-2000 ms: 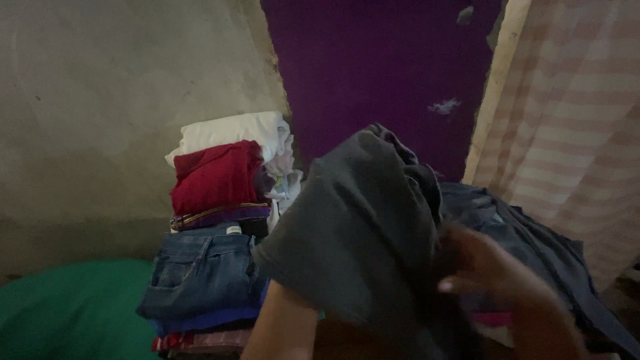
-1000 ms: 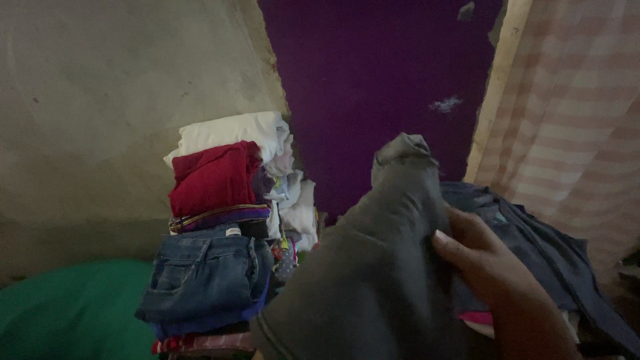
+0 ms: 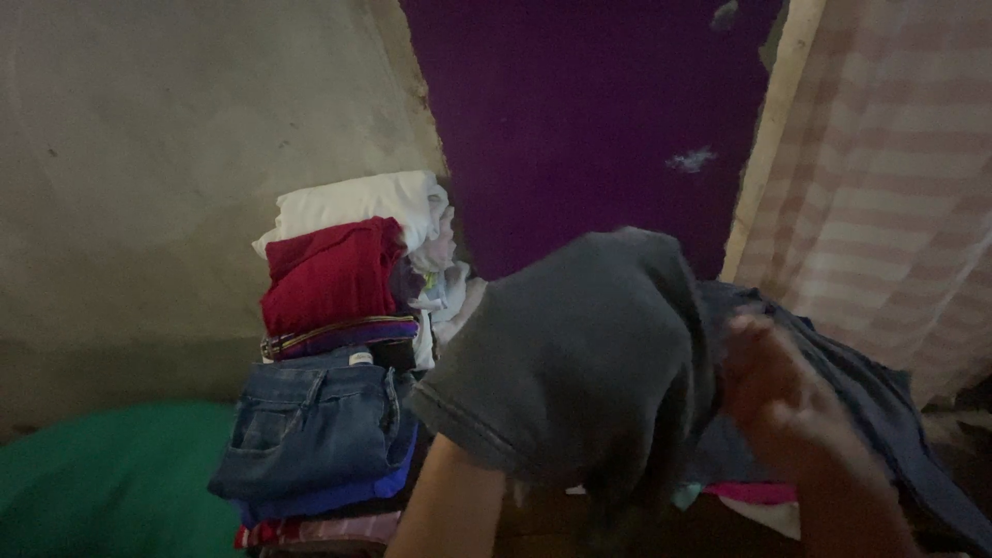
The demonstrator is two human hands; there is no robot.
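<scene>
A dark grey garment is bunched up over my left hand, with only the forearm showing below its hem; the fingers are hidden inside the cloth. Blurred by motion, my right hand is at the garment's right side, and whether it touches the cloth cannot be told. Left of the garment stand folded clothes: blue jeans over a bright blue piece, and behind them a red garment with a white one behind and above it.
Dark blue clothing lies spread at the right, with a pink piece near its lower edge. A green rounded cloth surface is at the lower left. Behind are a grey wall, a purple panel and a striped curtain.
The grey garment, hanging long and narrow a second ago, is now bunched wide over my left forearm. My right hand has come away from its earlier hold at the cloth's edge and is blurred.
</scene>
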